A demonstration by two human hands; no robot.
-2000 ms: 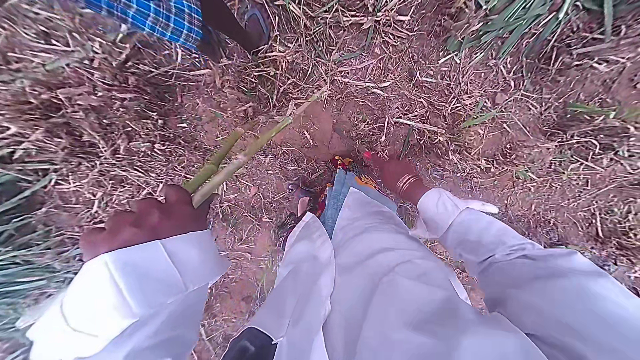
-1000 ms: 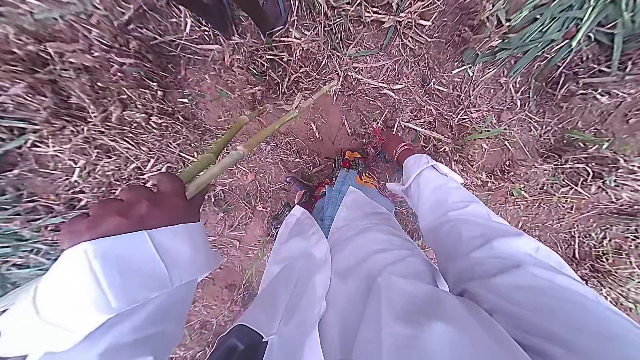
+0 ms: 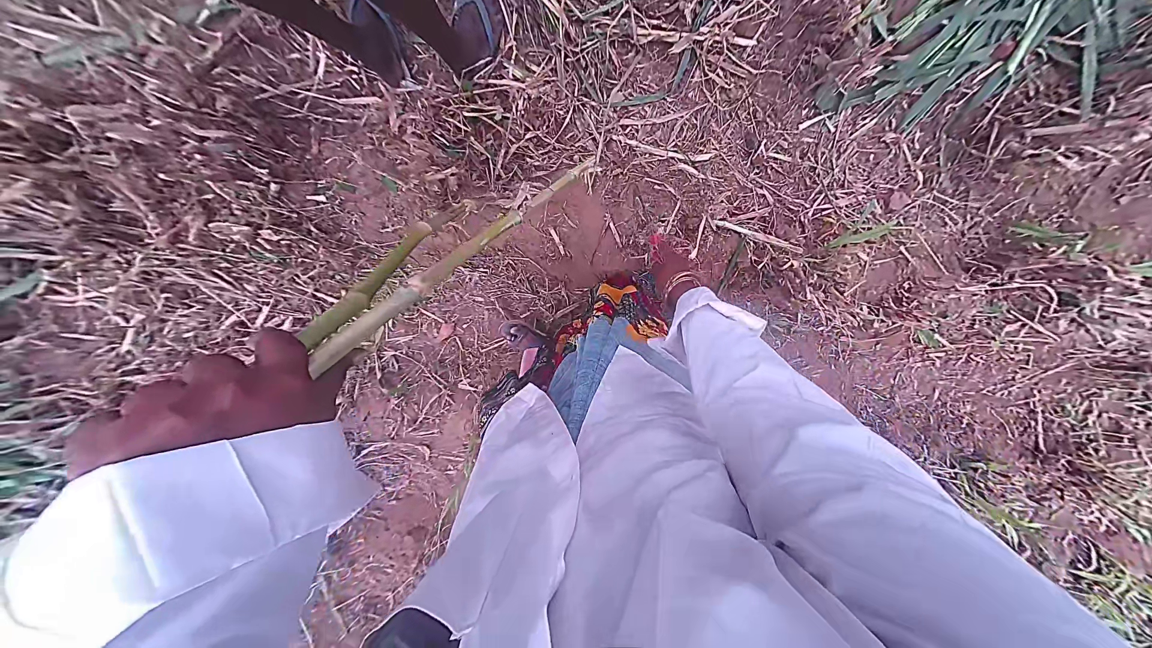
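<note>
My left hand is closed around two green plant stalks, which look like cane. The longer stalk points up and to the right over the soil, and the shorter stalk lies beside it. My right hand, with bangles at the wrist, is low near the ground beside a patterned red, yellow and black cloth. Something small and red shows at its fingertips; whether the hand holds anything cannot be told. White sleeves cover both arms.
Dry straw and cut stems cover the reddish soil. Another person's feet in sandals are at the top left. Long green leaves lie in a heap at the top right.
My left hand keeps its grip on the stalks throughout. My right hand stays low by the patterned cloth. The other person's blue checked garment, seen two seconds ago, is out of view.
</note>
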